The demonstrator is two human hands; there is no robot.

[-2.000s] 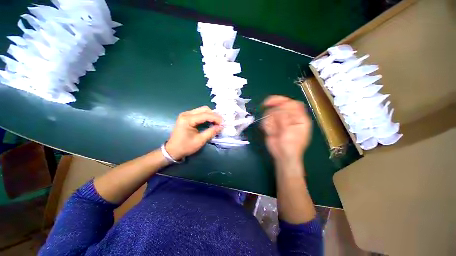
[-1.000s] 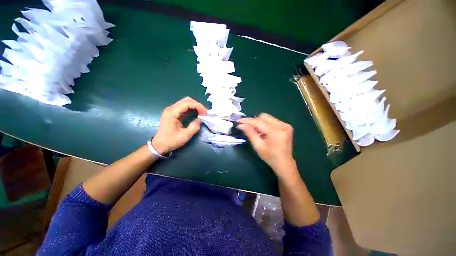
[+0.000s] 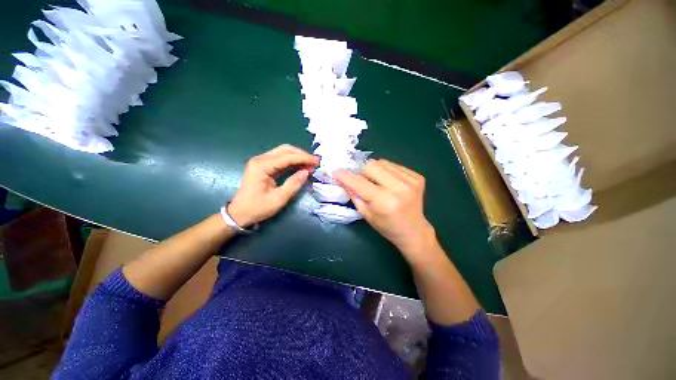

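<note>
The working row of white packets (image 3: 330,104) lies overlapped and upright on the dark green bench (image 3: 222,96). My left hand (image 3: 273,185) is at the left edge of the row's near end, thumb and forefinger pinching at a packet's edge. My right hand (image 3: 385,197) lies over the right side of the near end, its fingertips on a white packet. One or two packets lie slightly apart just below the fingers. No wire can be made out at my right fingertips.
A thick stack of white packets (image 3: 93,74) lies at the far left. At right an open carton (image 3: 593,297) holds a row of packets (image 3: 530,148). A gold-brown bundle of thin pieces (image 3: 478,174) lies beside it. Clear plastic (image 3: 404,323) shows below the bench edge.
My right hand has come from the right, where it held a thin piece, onto the row's near end. Another packet now lies apart from the row near its bottom. My left hand stays at the row's left.
</note>
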